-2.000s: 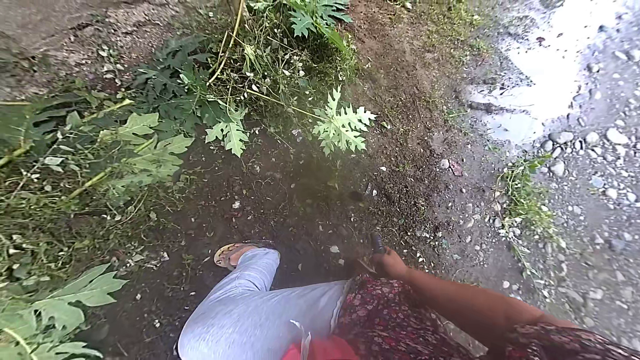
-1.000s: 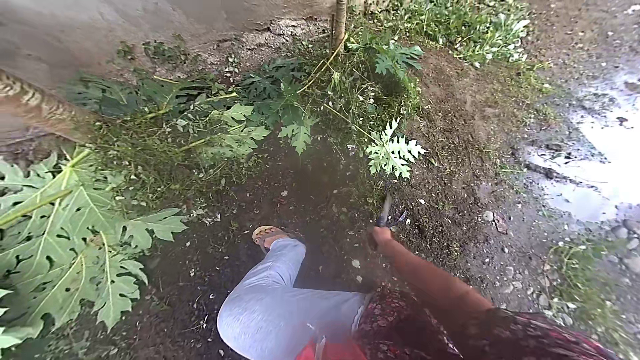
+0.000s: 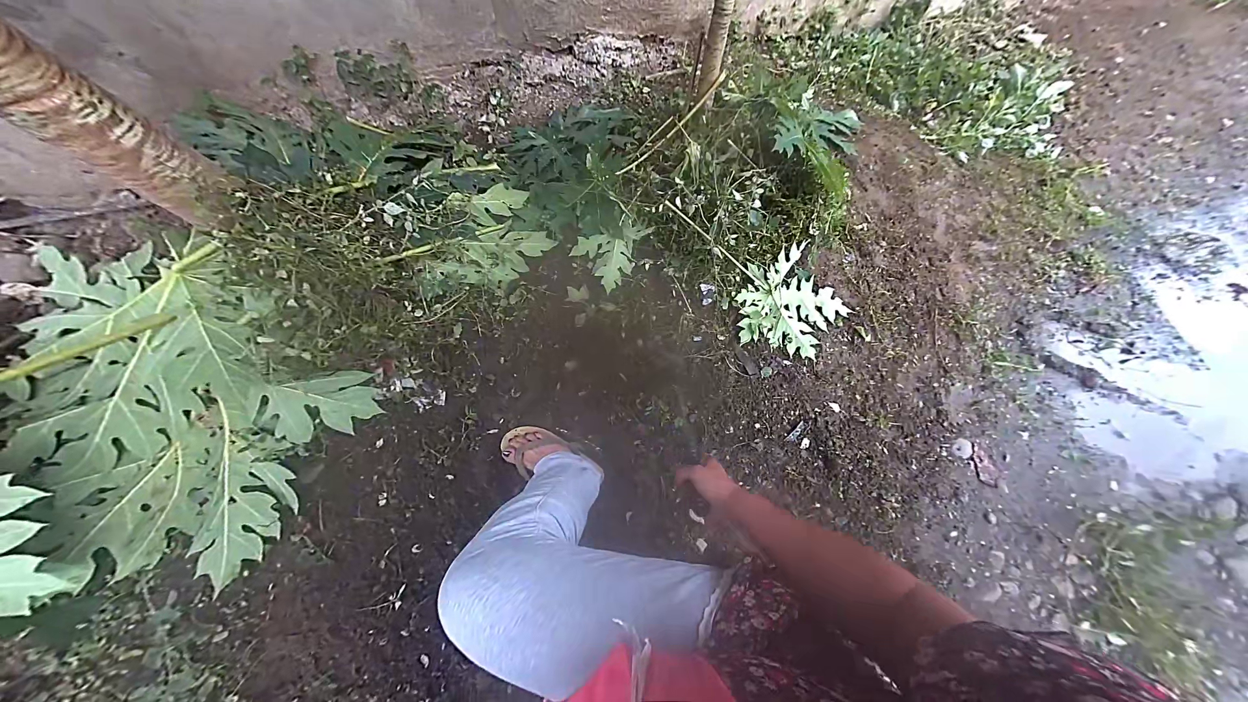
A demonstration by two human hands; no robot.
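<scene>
My right hand [image 3: 709, 483] is low over the dark soil [image 3: 624, 390], just right of my sandalled foot [image 3: 538, 447]. Its fingers look curled, but they are blurred, and I cannot make out whether a tool is in them. A pale green lobed leaf [image 3: 792, 310], like a papaya leaf, lies up and to the right of the hand, apart from it. Behind it is a heap of cut grass and weeds [image 3: 731, 195]. My left hand is out of view.
A rough wall [image 3: 390, 29] runs along the top. A thick ringed trunk [image 3: 107, 127] leans at upper left and a thin stem [image 3: 717, 49] stands by the wall. Large lobed leaves [image 3: 166, 390] spread at left. A puddle [image 3: 1141, 400] and pebbles lie at right.
The dark-handled tool seen in my right hand earlier cannot be made out now. The view has shifted, bringing in more of the wall and the thick trunk.
</scene>
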